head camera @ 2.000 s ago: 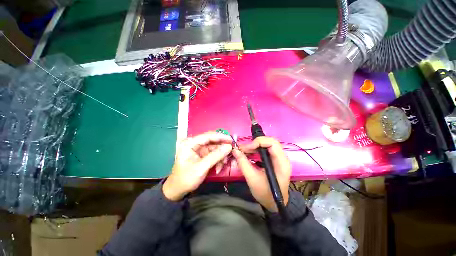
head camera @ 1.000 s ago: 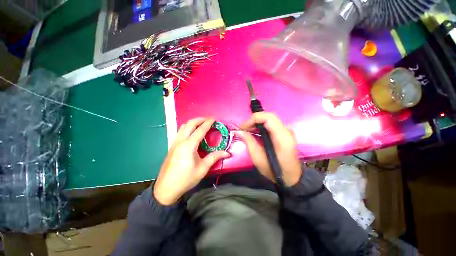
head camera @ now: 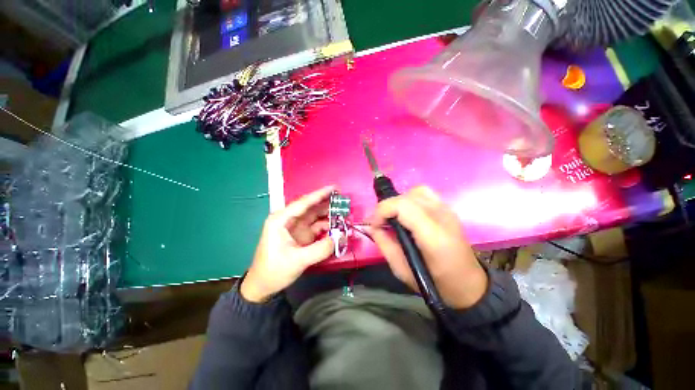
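Observation:
My left hand point(head camera: 288, 245) holds a green ring PCB point(head camera: 337, 215) by its edge, the ring tilted almost edge-on over the front of the pink mat. White and dark lead wires point(head camera: 340, 242) run at the ring, and a thin red strand hangs down below it. My right hand point(head camera: 429, 245) holds the black soldering iron point(head camera: 410, 245) like a pen, its metal tip pointing up and away, clear of the ring. The right thumb and finger are close to wires right of the ring; whether they pinch them is unclear.
A clear fume hood point(head camera: 480, 87) hangs over the pink mat point(head camera: 320, 164). A pile of connector leads point(head camera: 255, 108) lies before the framed panel point(head camera: 263, 38). Blister trays point(head camera: 61, 244) stand at left, under a thin strand point(head camera: 99, 156). A yellowish pot point(head camera: 617, 139) is at right.
The ring has turned from nearly face-on to nearly edge-on in my left hand. The iron stays in my right hand. The whole view has shifted slightly.

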